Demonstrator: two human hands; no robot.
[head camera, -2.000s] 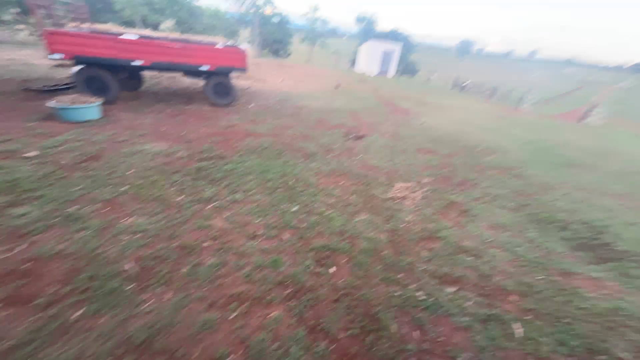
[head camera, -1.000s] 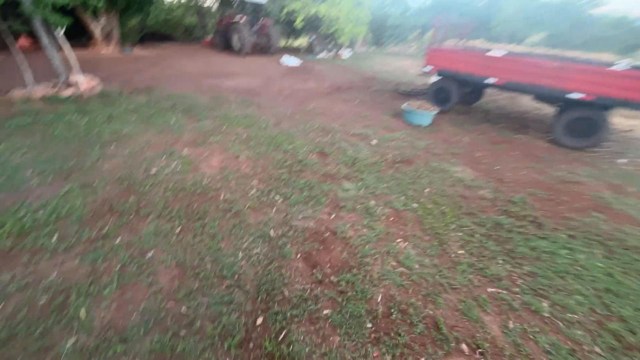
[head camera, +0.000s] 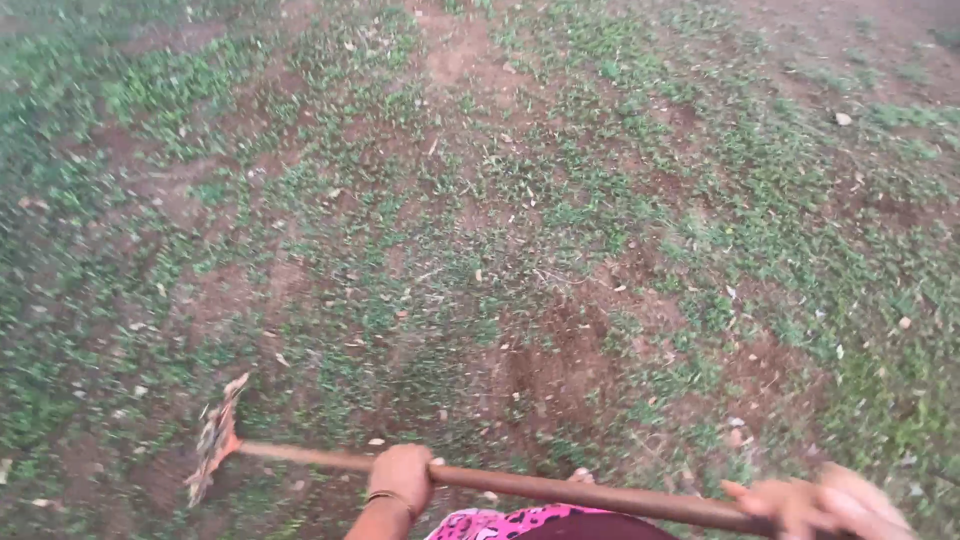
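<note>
A rake (head camera: 570, 491) with a long wooden handle lies across the bottom of the view. Its orange head, with dry leaves or debris caught along it, is at the lower left, just over the grass. My left hand (head camera: 403, 476), a thin band at its wrist, is closed around the middle of the handle. At the lower right my right hand (head camera: 821, 502) is at the handle's other end, blurred; some of its fingers look extended, and its hold on the wood is unclear.
Patchy grass and bare reddish soil (head camera: 555, 360) spread all around, with scattered dry leaves and small pale bits. Pink patterned cloth (head camera: 495, 523) and dark clothing of mine show at the bottom edge, with part of a foot (head camera: 581, 475) beyond the handle.
The view has swung down to the ground; the red trailer and blue-green basin are out of view. Both hands and the rake now show, which neither earlier frame shows.
</note>
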